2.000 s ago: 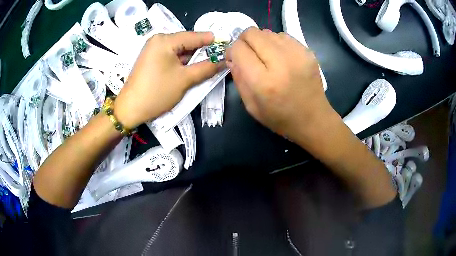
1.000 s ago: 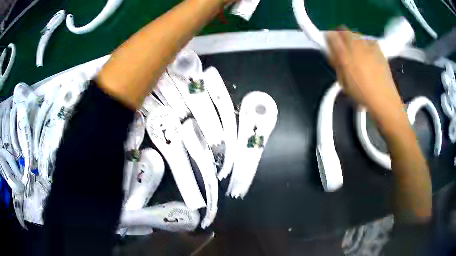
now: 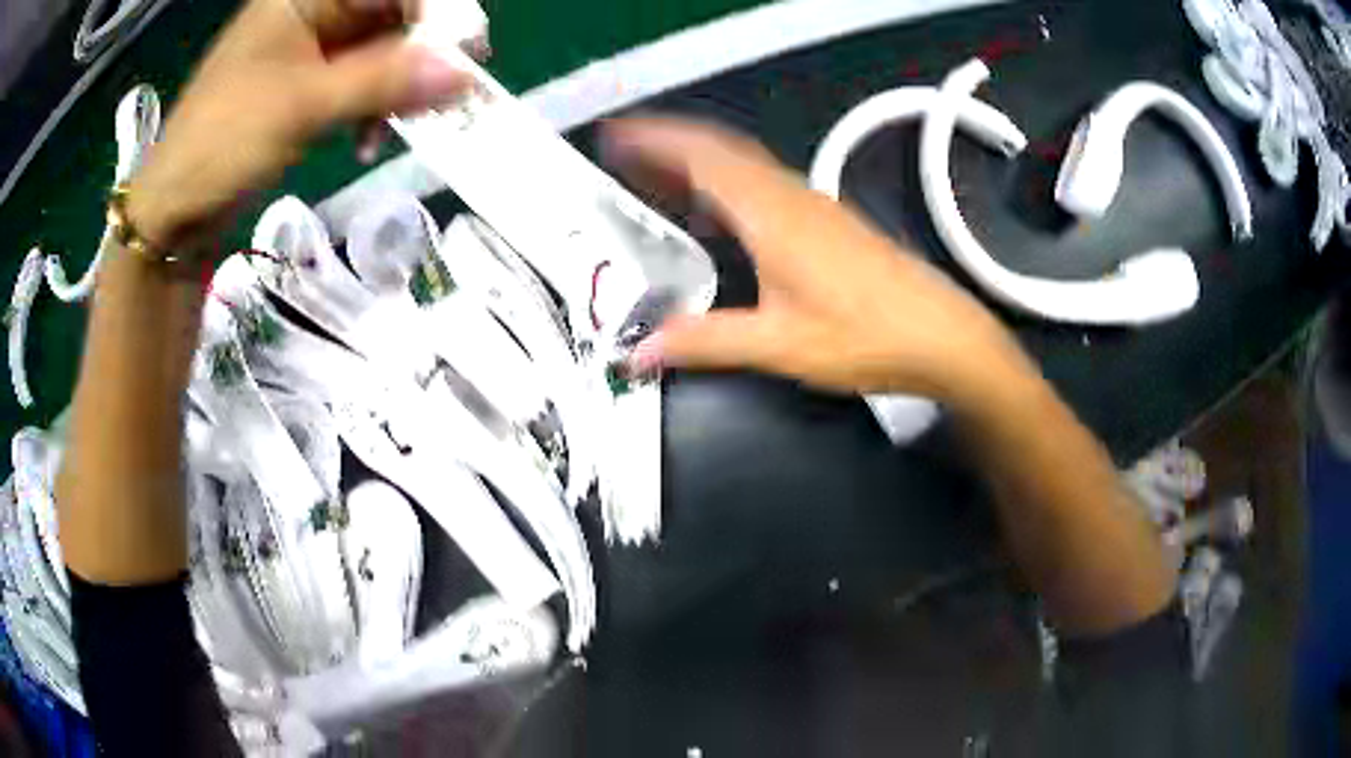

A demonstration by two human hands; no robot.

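My left hand holds the narrow upper end of a white plastic housing half, which slants down to a wider head with a short red wire. My right hand is blurred, thumb and fingers spread around the head; I cannot tell whether it touches it. Just below lies another white housing half with a jagged end, and a small green circuit board shows at the right thumb tip.
Many overlapping white shells with green boards lie at left. White curved arms lie at right, a bundle at the upper right. The belt's pale rail curves behind. White pieces lie below the bench at right.
My left hand has come back from the belt side with a white housing half. My right hand has moved left from the curved arms to the housing's head. The view has shifted.
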